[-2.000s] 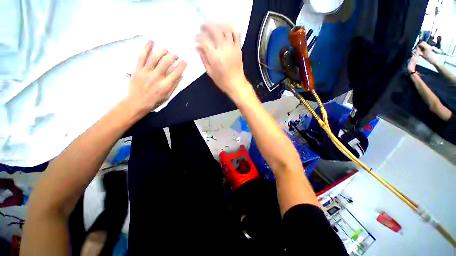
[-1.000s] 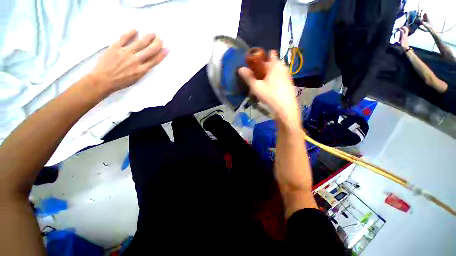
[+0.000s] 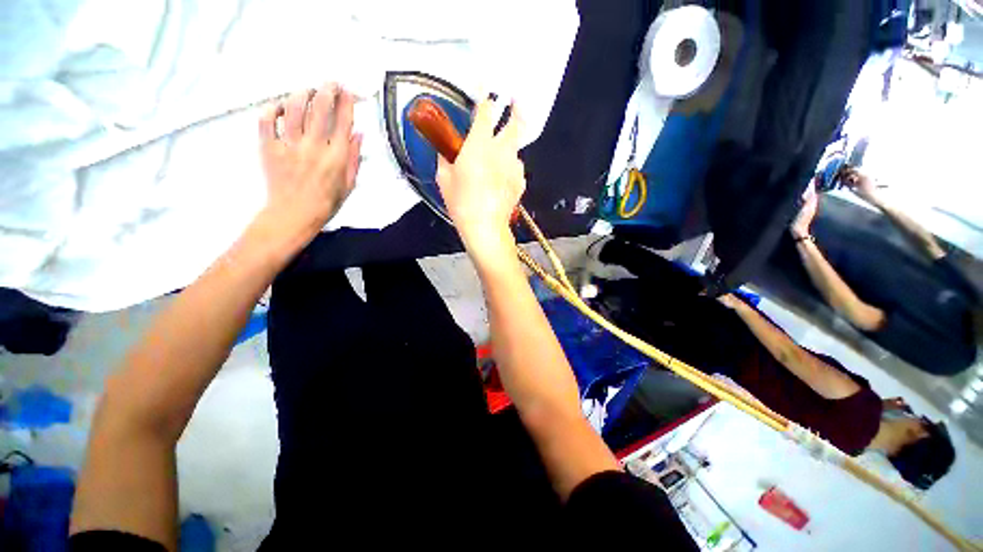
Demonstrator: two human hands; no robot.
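A large white cloth (image 3: 205,65) lies on the black-covered table and hangs over its near edge. A steam iron (image 3: 415,129) with a blue top and brown handle rests at the cloth's right part, its pointed tip away from me. My right hand (image 3: 485,178) holds the iron by its handle. My left hand (image 3: 310,162) lies on the cloth to the left of the iron, fingers slightly spread, holding nothing visible. The iron's soleplate underside is hidden.
A white tape roll (image 3: 681,52) and yellow-handled snips (image 3: 633,194) are at the right by a blue padded surface (image 3: 690,162). A yellow hose (image 3: 668,361) runs to the lower right. Two other people are at the right. A red stool (image 3: 494,380) is below.
My right hand took hold of the iron at the right and brought it left onto the white cloth. My left hand shifted right from a second ago. Another person came into view at lower right.
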